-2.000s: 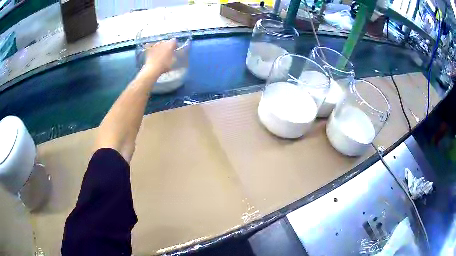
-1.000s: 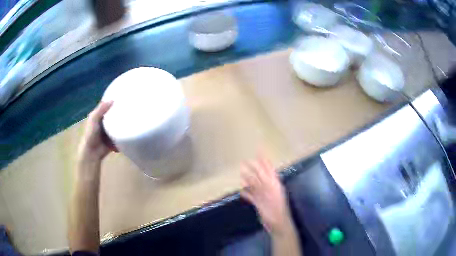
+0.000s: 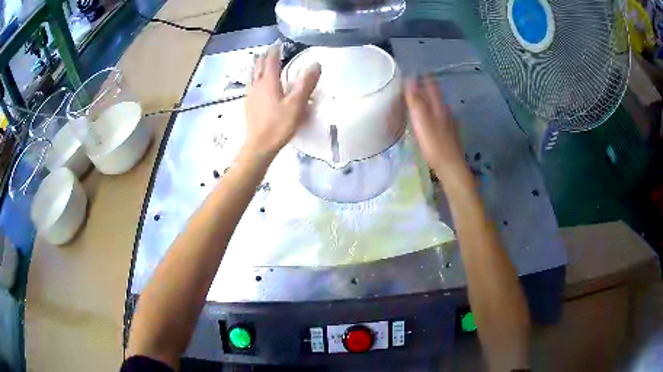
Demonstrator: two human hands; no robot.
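Observation:
A white housing [image 3: 356, 109] with a small dark vertical slot stands white side up on the machine table [image 3: 218, 240], below the shiny metal press head [image 3: 340, 20]. Its clear cylinder [image 3: 347, 180] shows underneath, over a crumpled whitish-yellow sheet [image 3: 320, 240]. My left hand [image 3: 278, 102] is at the housing's left side, fingers spread, thumb near its upper edge. My right hand [image 3: 430, 120] is at its right side, blurred, with the palm towards it. Whether either hand touches the housing is unclear. The seat beneath is hidden.
Several white-and-clear housings [image 3: 118, 138] stand clear rim up on the cardboard-covered bench [image 3: 87, 290] at left. The front panel has green start buttons [image 3: 240, 336] and a red round button [image 3: 358, 338]. A pedestal fan [image 3: 556, 58] and a carton [image 3: 611, 254] are at right. A thin cable [image 3: 196, 105] crosses the table.
The view has turned from the conveyor and bench to the machine. The housing held in my left hand over the bench is now on the machine table, with both hands beside it.

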